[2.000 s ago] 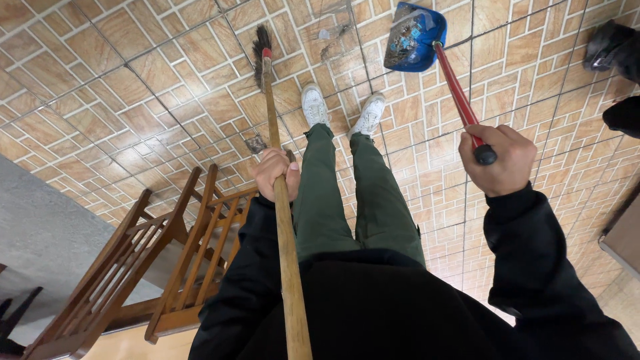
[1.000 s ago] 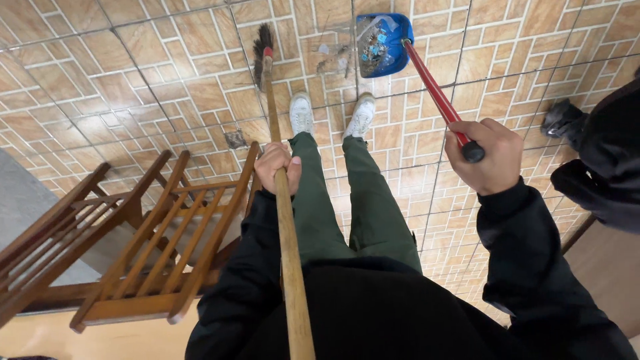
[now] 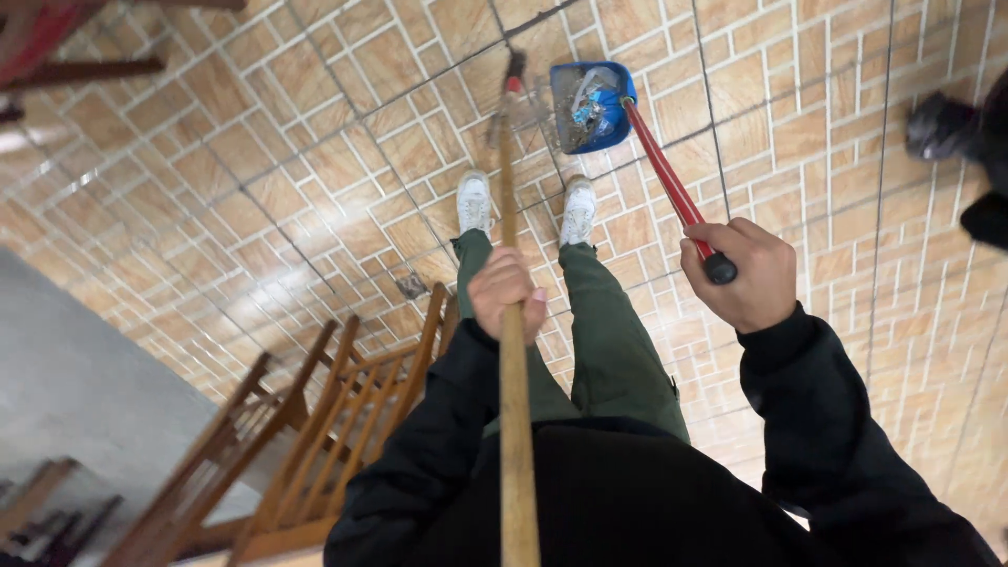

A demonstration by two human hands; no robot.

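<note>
My left hand (image 3: 505,293) is closed around the wooden handle of a broom (image 3: 516,409). The handle runs from the bottom edge up past my left shoe to the blurred dark bristles (image 3: 516,61) on the floor. With my right hand (image 3: 746,272) I grip the black-capped end of a red dustpan handle (image 3: 666,169). The blue dustpan (image 3: 627,79) lies on the tiles to the right of the bristles, with plastic scraps and debris (image 3: 591,102) in it. Some dark, blurred debris (image 3: 531,110) is on the floor between broom and pan.
Wooden slatted chairs (image 3: 354,417) stand at the lower left beside a grey surface (image 3: 102,354). White shoes (image 3: 579,209) on my feet are below the dustpan. Another person's dark shoe (image 3: 941,126) shows at the right edge. A drain cover (image 3: 411,285) lies in the tiled floor.
The broom head has moved right, closer to the dustpan, and my left hand has swung right with the handle. Both hands have kept their hold. The view has turned somewhat.
</note>
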